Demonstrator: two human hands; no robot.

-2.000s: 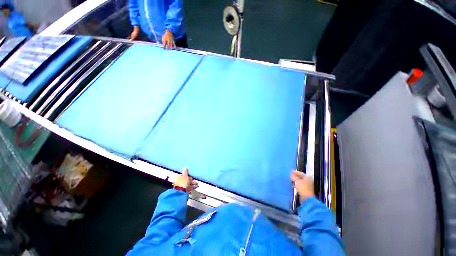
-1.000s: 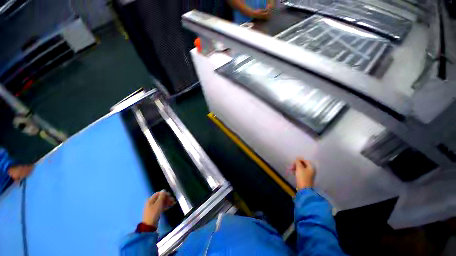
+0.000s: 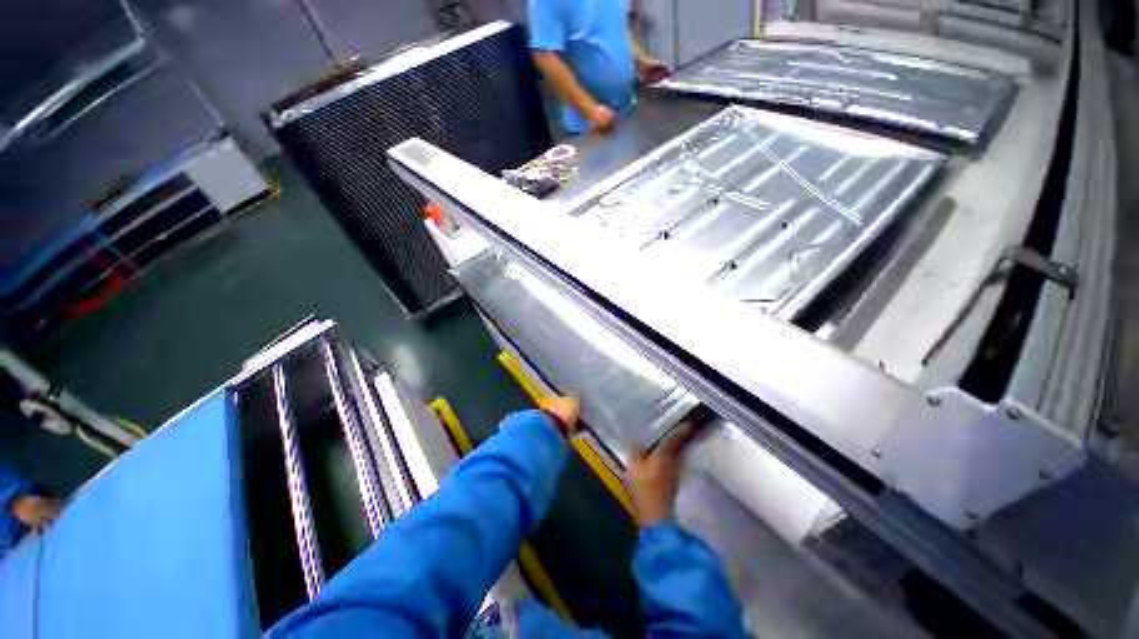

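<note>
A silvery back panel (image 3: 587, 356) lies partly under a long white beam, its near edge sticking out towards me. My left hand (image 3: 563, 411) is at the panel's near edge, its fingers partly hidden by my sleeve. My right hand (image 3: 655, 477) grips the panel's near right corner, thumb on top. The panel's far part is hidden under the beam.
The beam (image 3: 650, 306) crosses above the panel. Beyond it lie a ribbed panel (image 3: 774, 206) and another panel (image 3: 862, 87). A person in blue (image 3: 585, 56) stands behind. A roller conveyor (image 3: 344, 437) with a blue pad (image 3: 138, 537) is at left.
The view has turned right, from the blue-padded conveyor to the beam and panels. Both hands have moved to the silvery panel's near edge; my left arm now reaches across the gap.
</note>
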